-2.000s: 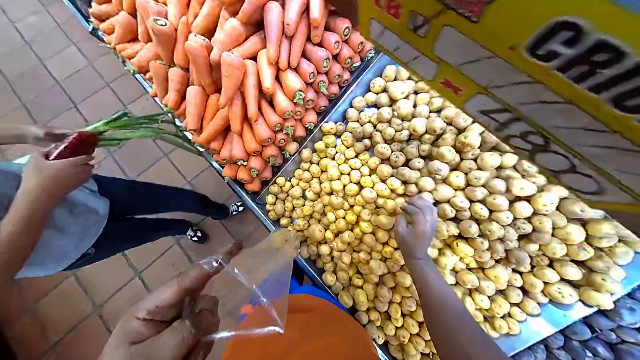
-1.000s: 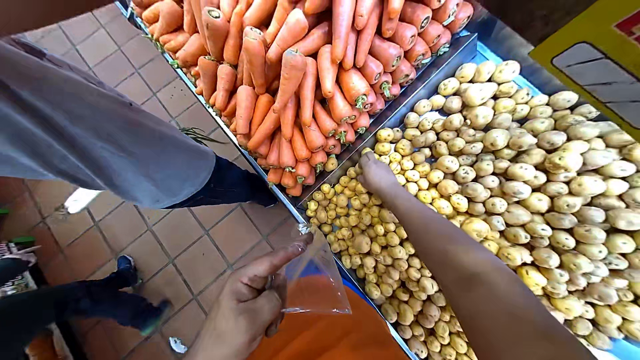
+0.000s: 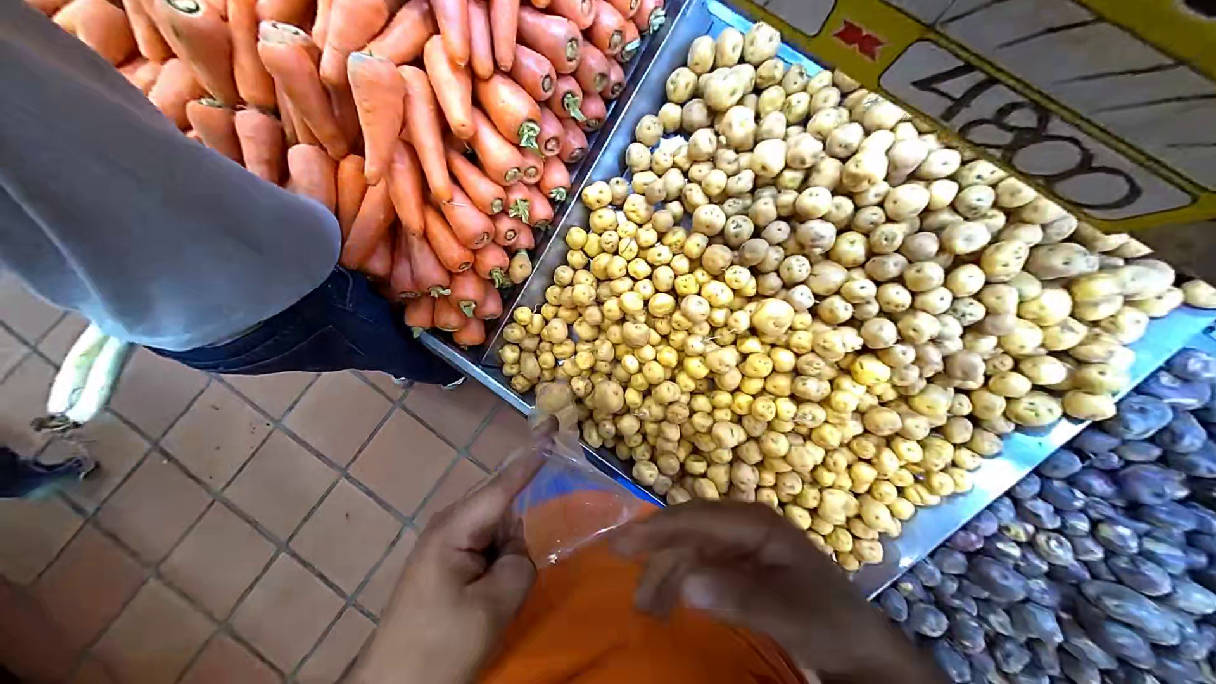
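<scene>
My left hand [image 3: 475, 560], at the lower middle, grips a clear plastic bag [image 3: 579, 503] by its edge. The bag hangs over the metal edge of the stall, in front of an orange garment. Blurred and with its fingers partly curled, my right hand [image 3: 703, 560] is just right of the bag; whether it holds anything cannot be made out. Small yellow potatoes [image 3: 655, 332] lie heaped beyond both hands, and larger tan potatoes [image 3: 902, 199] spread behind and to the right of them.
Carrots [image 3: 408, 142] are piled to the left behind a metal divider [image 3: 608, 152]. Dark purple produce [image 3: 1092, 570] fills the lower right. A yellow price sign [image 3: 1035, 142] stands at the back. A person in grey [image 3: 161, 190] is close by on the left, over the tiled floor [image 3: 266, 494].
My right hand has drawn back from the small potatoes to beside the bag. My left hand keeps its hold on the bag. The person in grey now stands beside the carrots.
</scene>
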